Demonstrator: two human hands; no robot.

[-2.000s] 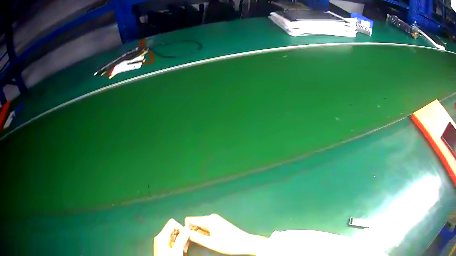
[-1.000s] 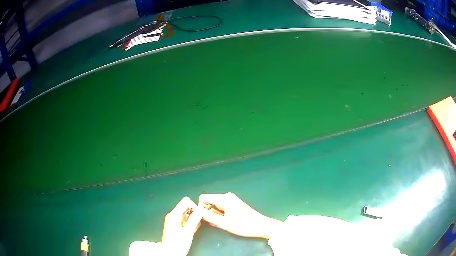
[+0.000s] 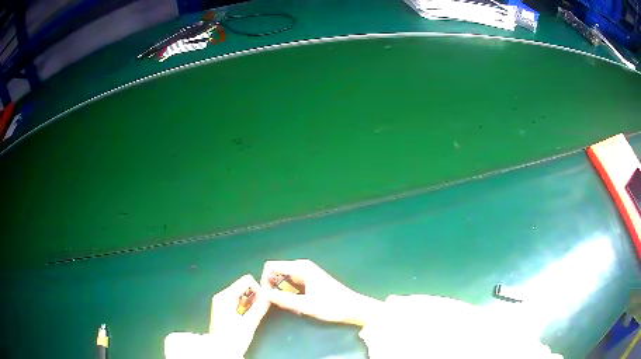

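Note:
My left hand (image 3: 235, 315) and my right hand (image 3: 316, 293) meet at the fingertips near the bottom of the view, above the green bench. Both hands' fingers are closed around a small orange-brown and dark piece, seemingly a test plug (image 3: 283, 282). Most of it is hidden by the fingers, and its shape cannot be made out. Both hands are overexposed.
A slim black stick with a yellow-white end (image 3: 103, 340) lies at lower left. A short silver-dark piece (image 3: 507, 293) lies right of my hands near the glare. A tablet (image 3: 635, 188) on an orange-red-edged pad (image 3: 613, 163) is at right. The conveyor belt (image 3: 316, 133) runs beyond.
The camera view has shifted, so my hands and the bench pieces stand higher in the picture than at first. The yellow-ended stick has come into view. My fingertips stay together.

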